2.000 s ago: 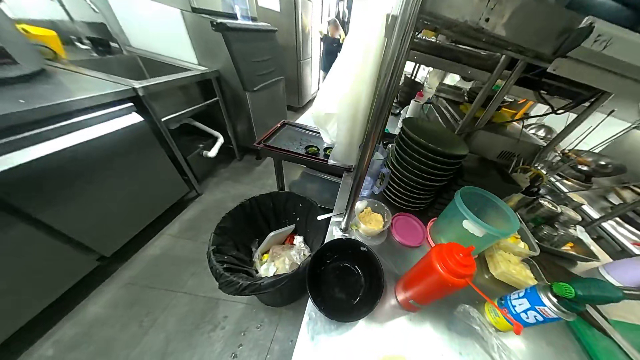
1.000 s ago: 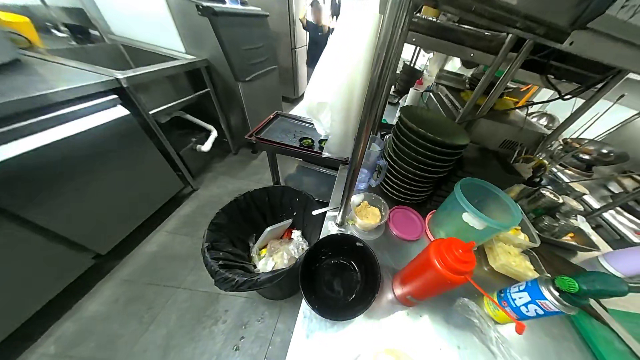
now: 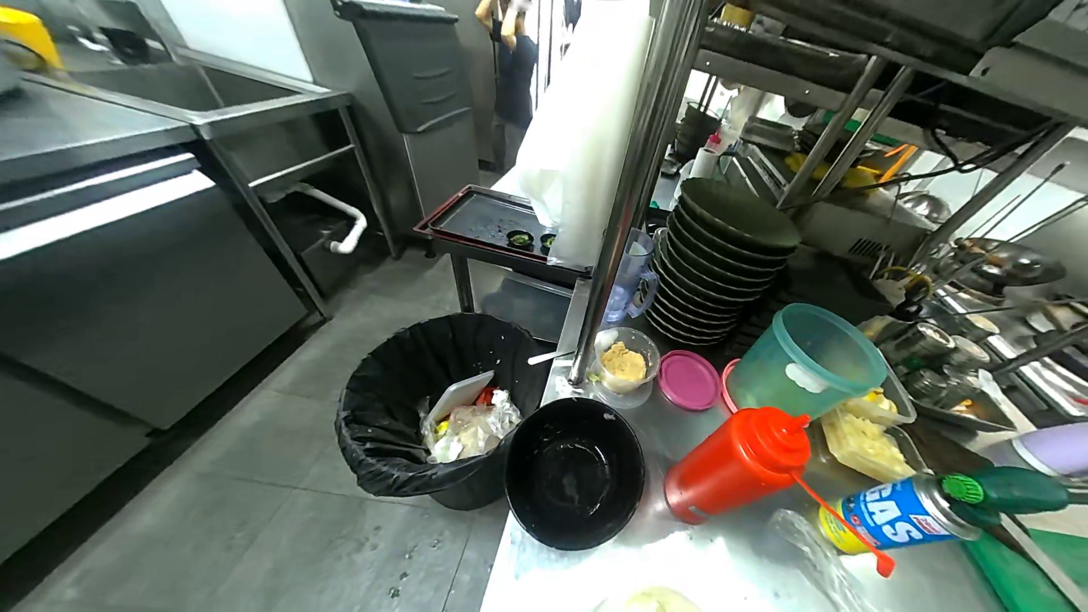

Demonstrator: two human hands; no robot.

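Observation:
Neither my left hand nor my right hand shows in the head view. A black bowl (image 3: 575, 473) with a wet, shiny inside stands at the left edge of the steel counter. Right of it are a red squeeze bottle (image 3: 736, 463) and a gas canister (image 3: 901, 514) with a green torch head, lying tilted. Behind the bowl a clear tub (image 3: 625, 365) holds a pale yellow paste, beside a pink lid (image 3: 689, 380). A teal plastic container (image 3: 804, 361) stands behind the bottle. At the bottom edge a pale, rounded thing (image 3: 653, 600) is partly cut off.
A bin lined with a black bag (image 3: 374, 433) stands on the floor against the counter. A steel post (image 3: 642, 170) rises by a stack of dark plates (image 3: 722, 255). Beyond are a tray (image 3: 484, 219) on a cart, a sink (image 3: 204, 89) and a person (image 3: 514, 81).
The person in the background has moved and now has raised arms. The things on the counter have kept their places; the view has shifted slightly.

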